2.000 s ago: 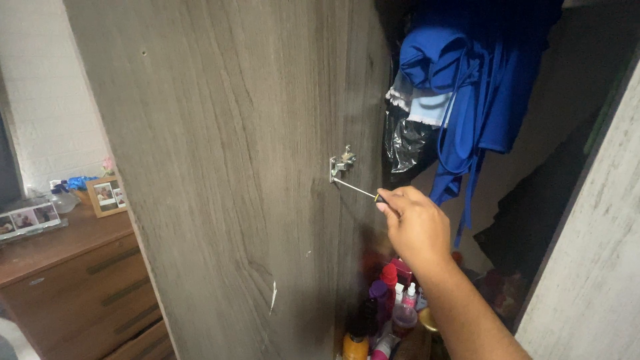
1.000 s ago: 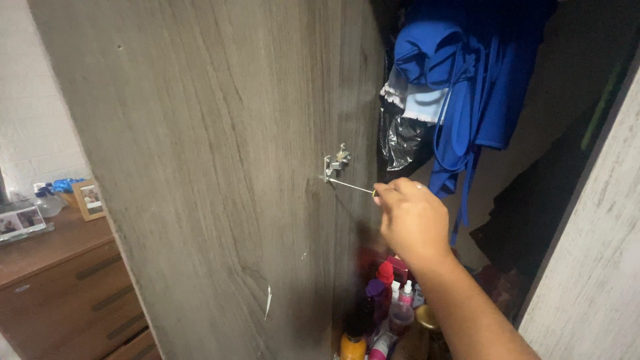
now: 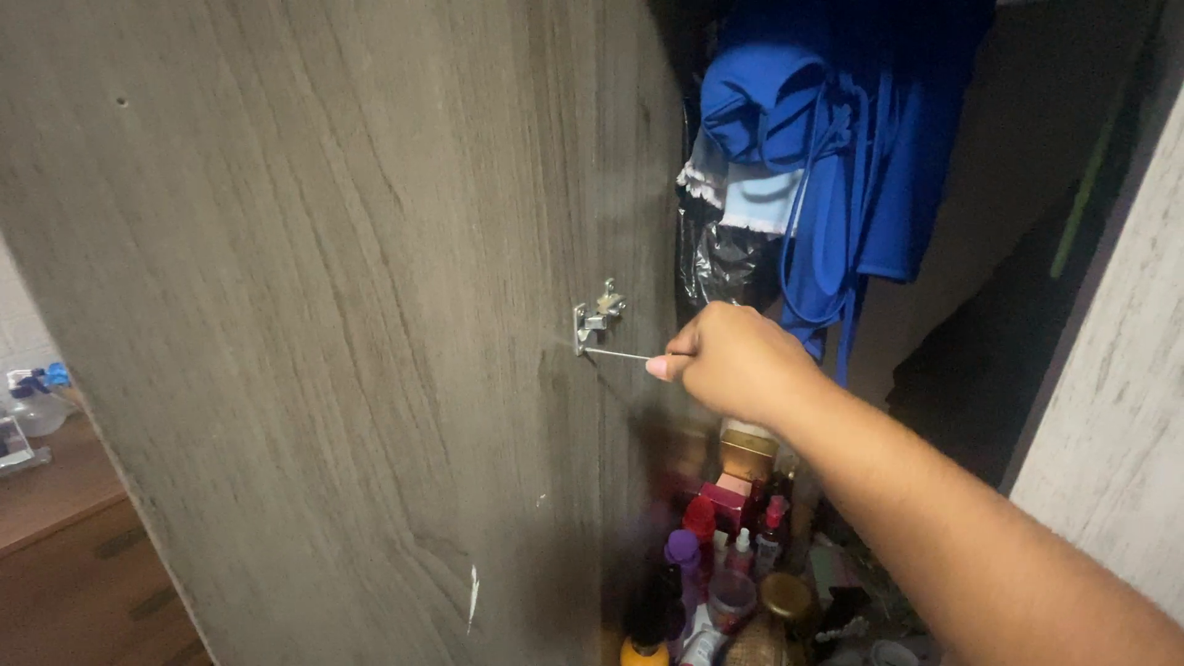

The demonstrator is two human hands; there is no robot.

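Note:
My right hand (image 3: 735,356) grips a screwdriver, its handle mostly hidden in the fingers. The thin metal shaft (image 3: 618,353) points left, and its tip meets the lower end of a metal cabinet hinge (image 3: 583,330). That hinge is mounted on the inner face of a grey wood-grain wardrobe door (image 3: 370,277); its other part (image 3: 610,301) sits just to the right, near the wardrobe's side. My left hand is out of view.
Blue garments (image 3: 832,166) with long straps hang inside the wardrobe, beside black plastic (image 3: 726,264). Several bottles and jars, one with a purple cap (image 3: 682,548), crowd the bottom. A wooden dresser (image 3: 102,573) stands at the left, and a pale panel (image 3: 1110,388) at the right.
My right hand has turned at the wrist, with its back now more upward. The screwdriver's tip stays at the hinge's lower end.

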